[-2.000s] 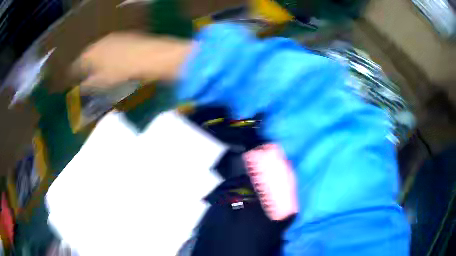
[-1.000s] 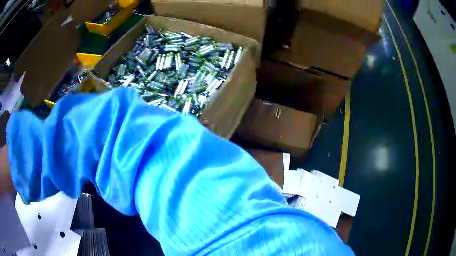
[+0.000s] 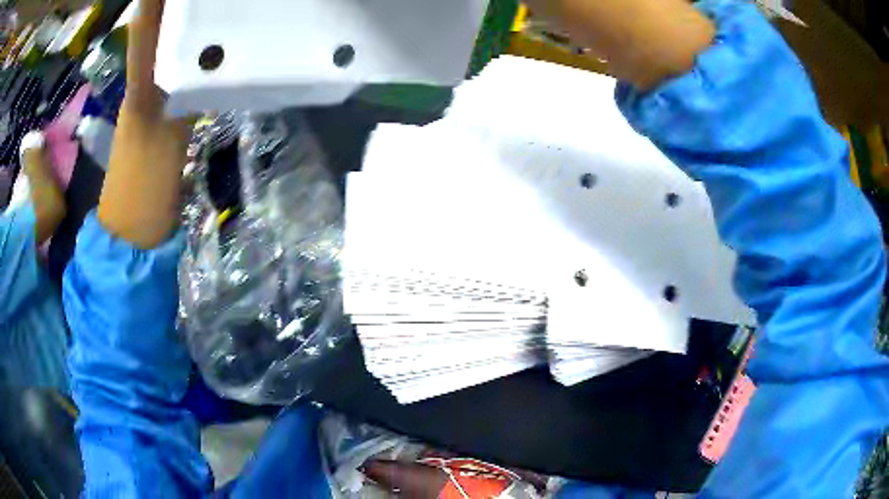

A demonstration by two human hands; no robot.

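Note:
A folded white card piece (image 3: 322, 49) with two round holes is raised at the top left. My left hand (image 3: 146, 83) is at its left edge and grips it; the fingers are mostly hidden or cut off. My right hand (image 3: 634, 39) is at the top edge, blurred, with its fingers out of the picture. Below lies a fanned stack of white card inserts (image 3: 439, 224) on a black mat (image 3: 468, 429). The top sheets at the right show several round holes.
A crinkled clear poly bag (image 3: 263, 283) with dark contents lies left of the stack. A pink printed slab (image 3: 729, 414) is beside my right sleeve. Another person's arm (image 3: 41, 195) is at the far left. A clear bag with a red item (image 3: 478, 479) is at the bottom edge.
The view has swung from the battery carton and floor back to the mat. Both arms are now in view, and the folded white card is raised at my left hand.

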